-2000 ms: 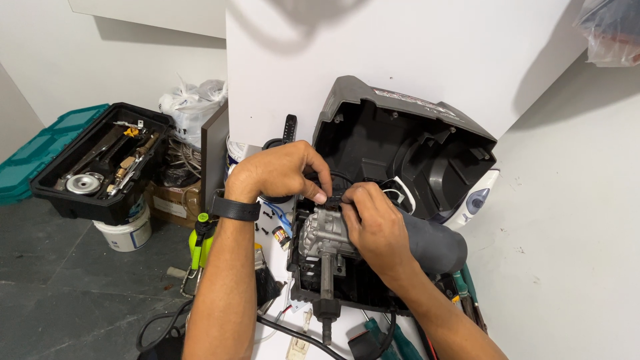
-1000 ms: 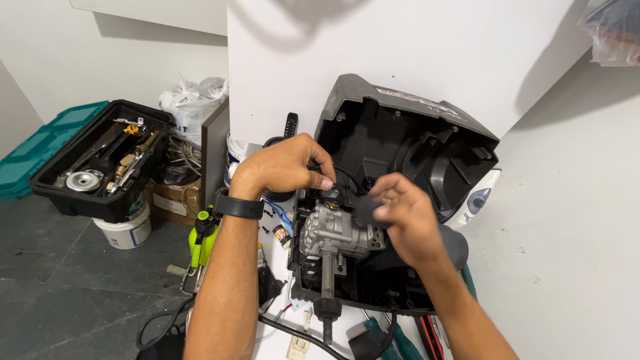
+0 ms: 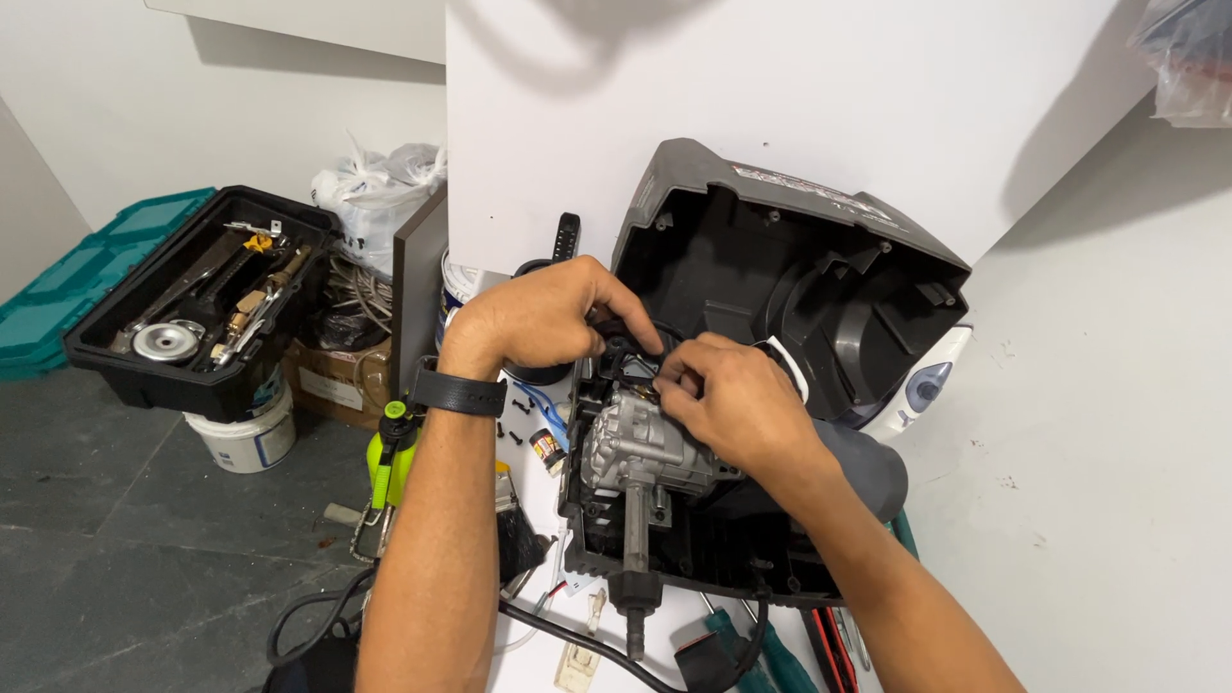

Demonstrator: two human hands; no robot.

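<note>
An opened machine housing of black plastic [image 3: 693, 255] stands on the white surface, its cover tilted up at the back. In its lower half sits a cast metal pump body [image 3: 630, 443], with a metal outlet pipe [image 3: 635, 529] pointing toward me and a dark grey cylinder [image 3: 866, 472] on the right. My left hand [image 3: 558, 313], with a black band at the wrist, reaches over the wiring behind the pump, index finger bent down. My right hand [image 3: 727, 395] is pinched close beside it at the pump's top rear edge. The fingertips hide what either hand may grip.
Loose black screws [image 3: 521, 406], a small labelled container [image 3: 549, 450] and a brush [image 3: 520, 539] lie left of the housing. Green-handled tools [image 3: 784, 659] and a black cable [image 3: 577, 640] are in front. A toolbox [image 3: 106, 371] and a green spray bottle [image 3: 393, 457] stand left.
My right hand lifted away from the pump one second ago, and is now back at its rear edge beside my left fingers. My left hand has stayed over the wiring.
</note>
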